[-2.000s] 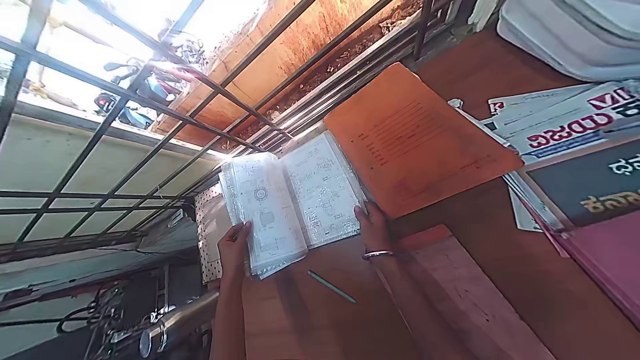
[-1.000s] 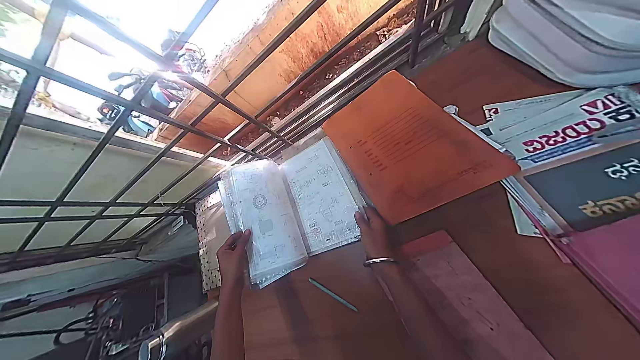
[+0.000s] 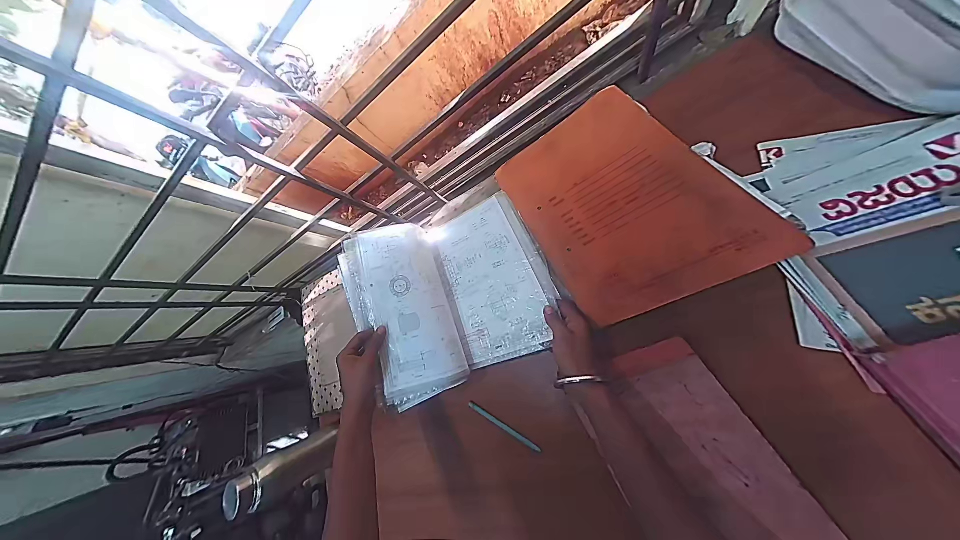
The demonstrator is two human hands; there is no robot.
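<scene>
An open booklet of technical drawings in clear plastic sleeves (image 3: 495, 285) lies spread over the wooden table (image 3: 487, 487). My left hand (image 3: 361, 364) pinches its left edge between thumb and fingers. At the lower right edge, my right hand (image 3: 570, 337) grips the sleeves with the thumb on top; a metal bangle (image 3: 579, 381) circles that wrist. Below the booklet, a thin teal pen or pencil (image 3: 504, 427) rests on the wood. An orange card folder (image 3: 637, 202) with printed lines touches or nearly touches the booklet's right side.
A reddish folder (image 3: 720, 435) lies right of my right forearm. Newspapers (image 3: 862, 172), a dark book (image 3: 900, 277) and a pink folder (image 3: 922, 382) are at the right. White plastic chairs or containers (image 3: 877, 45) stand at the upper right. Metal window bars (image 3: 187, 142) run along the left and top.
</scene>
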